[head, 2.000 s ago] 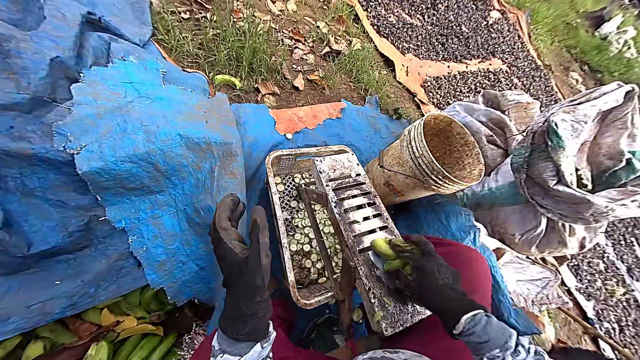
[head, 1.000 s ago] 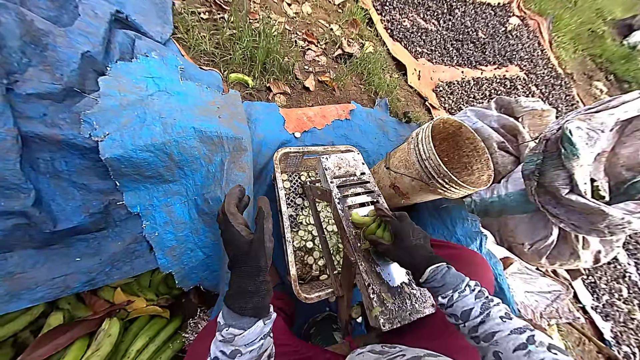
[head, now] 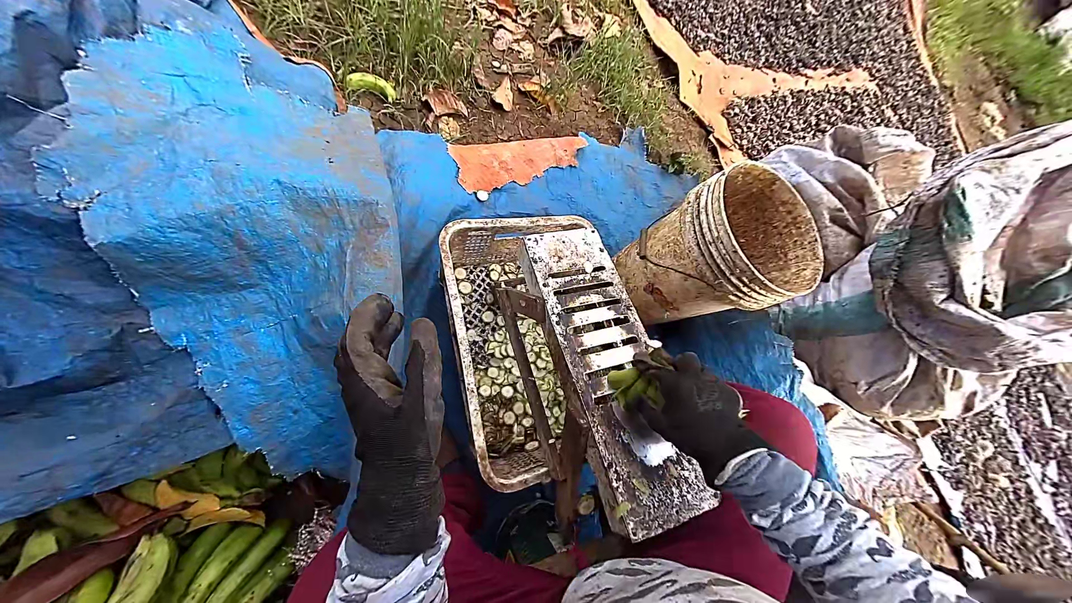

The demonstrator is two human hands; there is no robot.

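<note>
My right hand (head: 699,410), in a dark glove, grips a few green bananas (head: 635,387) against the lower slots of a long slicing board (head: 624,394) with several metal-edged openings. The board slants over a plastic crate (head: 469,368), its near end at my lap. Round pale banana slices (head: 507,385) lie in the crate. To the left of the crate, my left hand (head: 394,419), also gloved, is raised with its fingers apart and nothing in it.
A dirty plastic bucket (head: 670,272) lies tilted right of the crate, beside woven sacks (head: 921,335). Blue tarpaulin (head: 243,201) covers the ground at left. Green bananas (head: 209,561) are heaped at the lower left. Dark material (head: 804,42) is spread on an orange sheet at the top right.
My right hand with the bananas has moved up the board from its lower part, then back down a little over the slots. My left hand stays raised beside the crate.
</note>
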